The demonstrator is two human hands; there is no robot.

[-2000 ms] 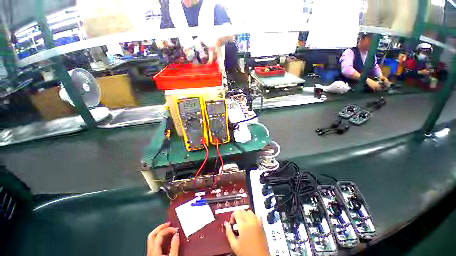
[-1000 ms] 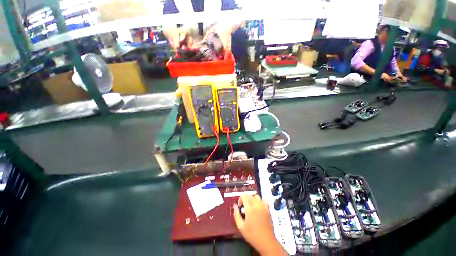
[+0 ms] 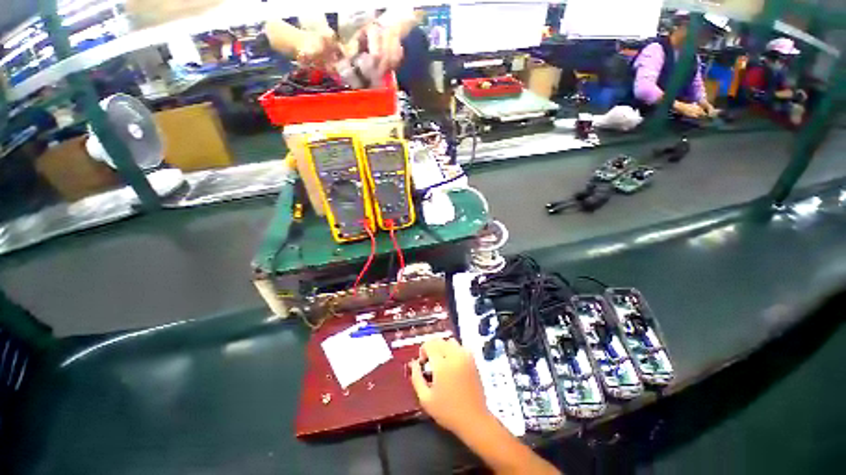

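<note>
My right hand [image 3: 449, 380] is on the right part of the dark red test box [image 3: 357, 408], its fingers curled around a small knob that they mostly hide. My left hand is out of the picture. A white paper slip [image 3: 357, 357] and a blue-capped pen [image 3: 399, 325] lie on the box. To its right are a white power strip [image 3: 502, 397] with black plugs, bundled black cords [image 3: 529, 301] and a row of several open units [image 3: 608, 348] with circuit boards showing. Two yellow multimeters [image 3: 341, 190] stand upright behind the box, with red test leads [image 3: 374, 260].
The multimeters stand on a green shelf [image 3: 278, 243] with a coiled white cable [image 3: 490, 243] beside it. Above them, another person's hands are in a red tray [image 3: 329, 104]. Two open units [image 3: 634, 178] with cords lie on the grey conveyor [image 3: 529, 190]. Another worker sits beyond it.
My left hand, at the box's left edge two seconds ago, has left the picture. My right hand stays at the knob. The camera view has shifted. The other person's hands have lowered to the red tray.
</note>
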